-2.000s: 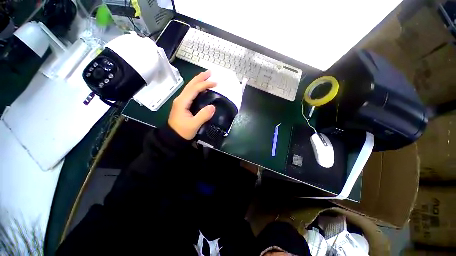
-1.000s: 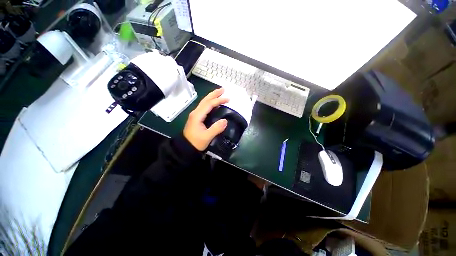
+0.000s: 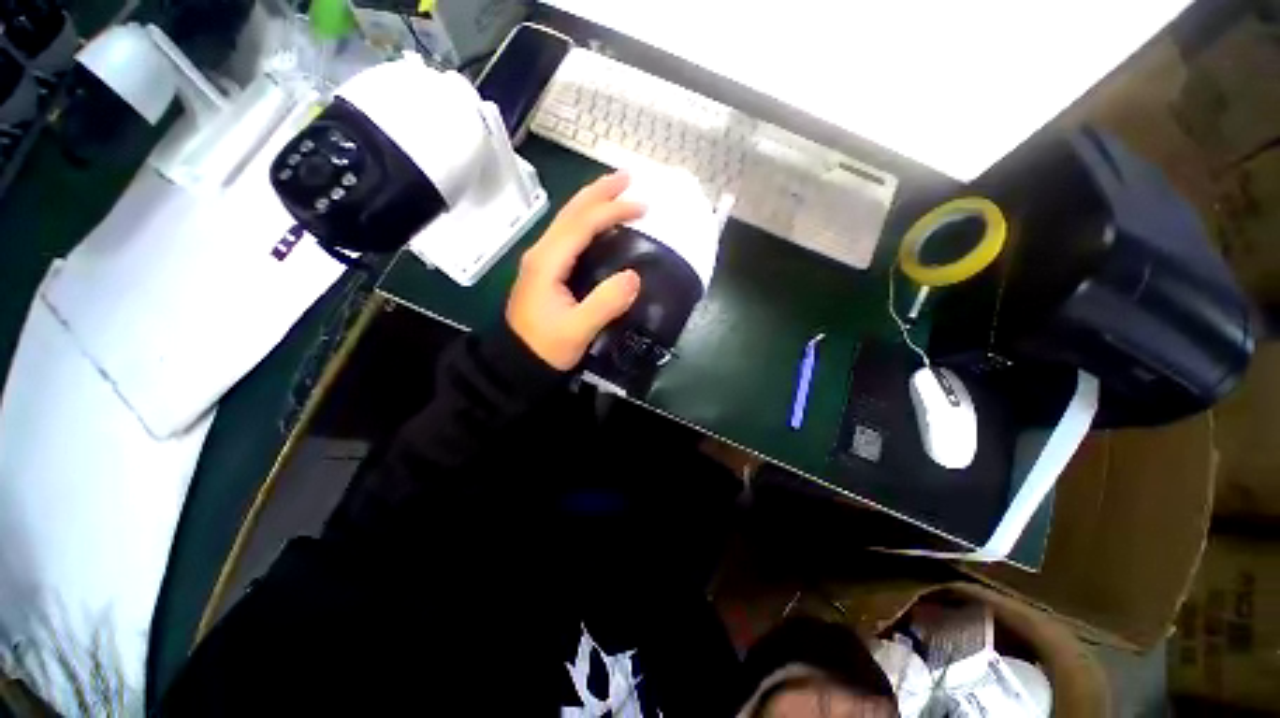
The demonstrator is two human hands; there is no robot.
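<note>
My left hand is bare and reaches in from the lower left. Its fingers and thumb are spread around the black ball of a white dome camera at the mat's front edge. The camera's lens face is not clearly seen. My right hand seems to show only as a blurred, skin-toned patch beyond a dark sleeve, cut off by the bottom edge. A second dome camera stands to the left, its LED ring facing left.
A keyboard lies below the glaring monitor. A yellow tape roll, white mouse and thin blue-purple tool lie right. A black box is beyond them. A carton of white parts is lower right. Phone at upper left.
The view has shifted, moving the bench down and then back up in the picture. The left hand stays on the same camera. The skin-toned patch at the bottom edge was out of view one second ago.
</note>
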